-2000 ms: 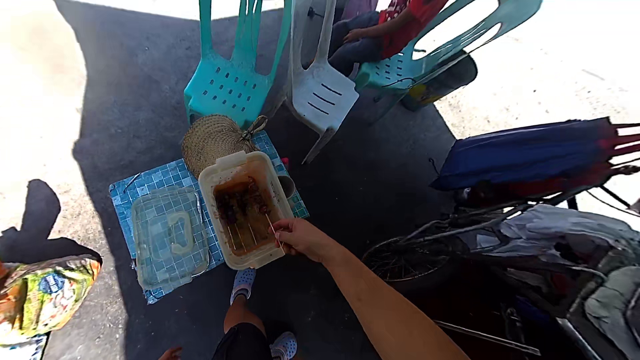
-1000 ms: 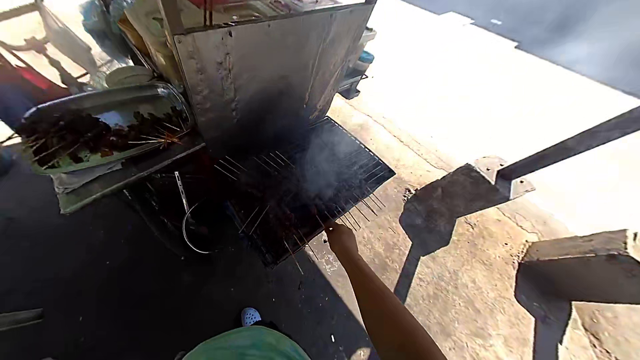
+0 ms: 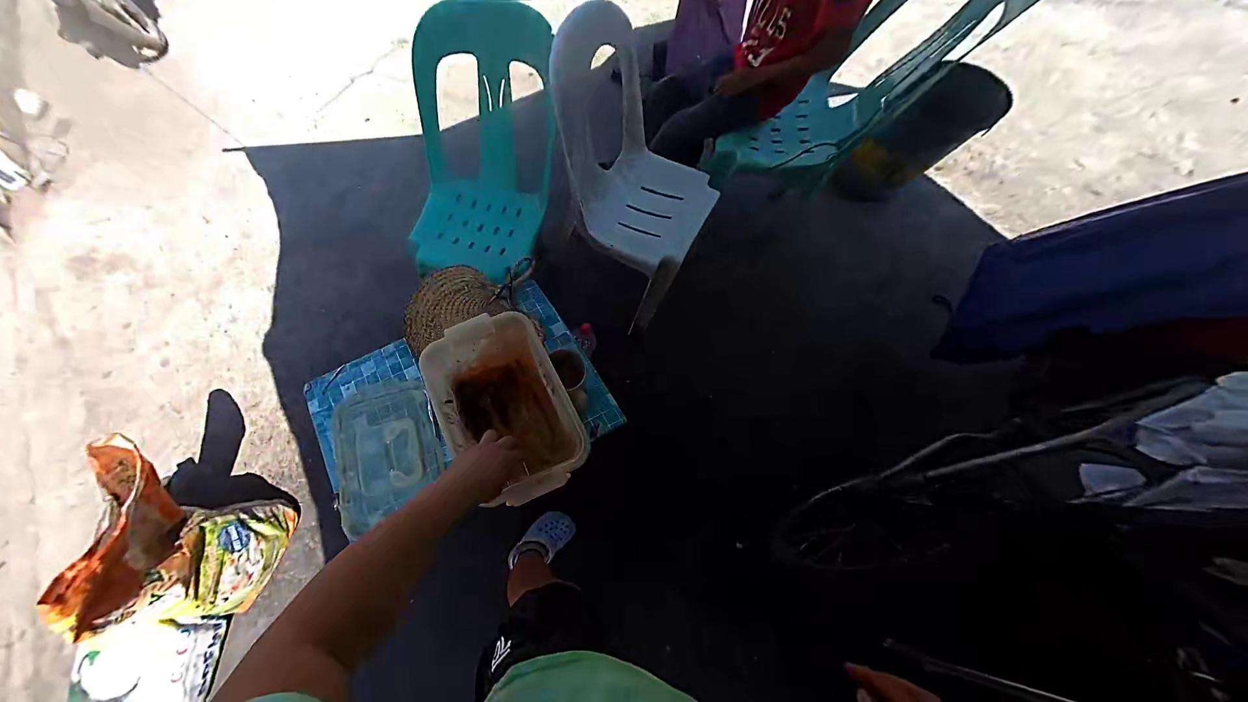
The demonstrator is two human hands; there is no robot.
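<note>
My left hand (image 3: pixel 495 460) reaches over the near left wall of a plastic food container (image 3: pixel 559 478), its fingers low over the dark brown liquid inside; whether they hold anything is hidden. The container stands on a blue tiled-pattern tabletop (image 3: pixel 366 369). Left of it lies a clear plastic lid (image 3: pixel 382 458), and behind it a woven straw item (image 3: pixel 450 300). A cup (image 3: pixel 567 369) stands at the container's right side. Only some fingers of my right hand (image 3: pixel 885 684) show at the bottom edge, away from the table; its grip is not clear.
A teal plastic chair (image 3: pixel 483 219) and a white plastic chair (image 3: pixel 648 210) stand behind the table. Farther back a person in a red shirt (image 3: pixel 790 49) sits near a dark bin (image 3: pixel 921 127). Printed bags (image 3: pixel 229 556) lie at left. A wheeled frame (image 3: pixel 916 473) is at right.
The view has swung from the smoking grill back to the container. My left hand is now at the container, where my right hand held a stick two seconds ago; my right hand is now low at the frame edge.
</note>
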